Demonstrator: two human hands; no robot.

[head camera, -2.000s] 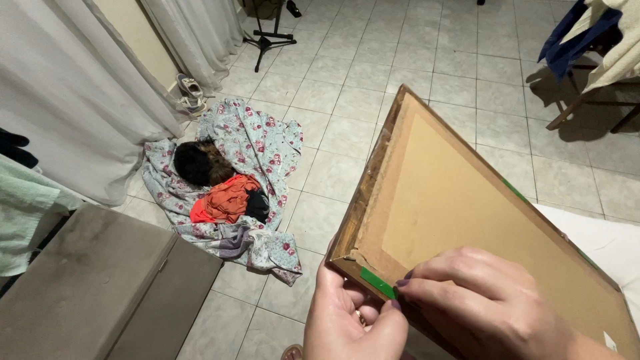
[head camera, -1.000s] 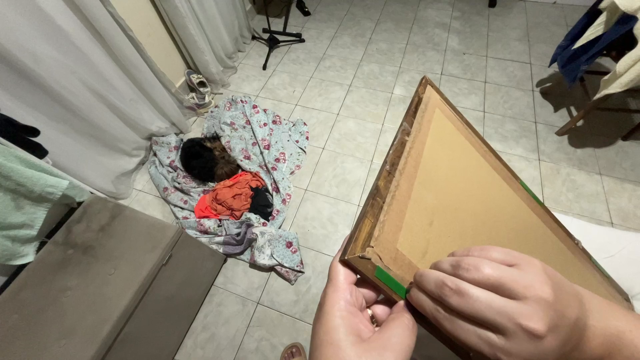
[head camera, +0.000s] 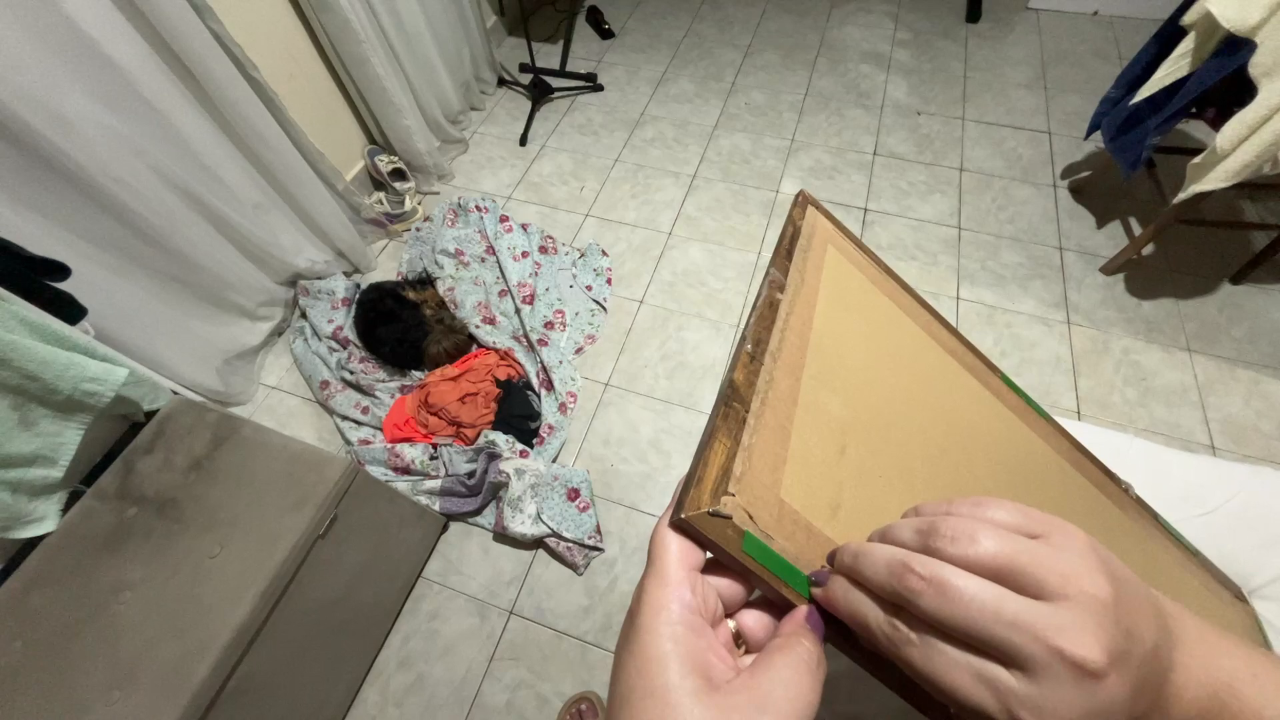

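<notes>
A wooden picture frame (head camera: pixel 880 370), its brown paper-taped back facing me, is tilted at the lower right. My left hand (head camera: pixel 720 630) grips its near corner from below, thumb on the edge, a ring on one finger. My right hand (head camera: pixel 980 600) lies over the back, with its fingertips pinched at the end of a green tape strip (head camera: pixel 775 562) along the near edge. Whatever is between those fingertips is hidden. More green tape (head camera: pixel 1025 395) shows on the far edge.
On the tiled floor lies a floral cloth (head camera: pixel 530 280) with orange clothing (head camera: pixel 465 395) and a dark furry thing (head camera: pixel 400 325). A grey upholstered box (head camera: pixel 170 540) stands at left, sneakers (head camera: pixel 392 190) by the curtain, a black stand (head camera: pixel 540 90) beyond. White fabric (head camera: pixel 1180 480) lies behind the frame.
</notes>
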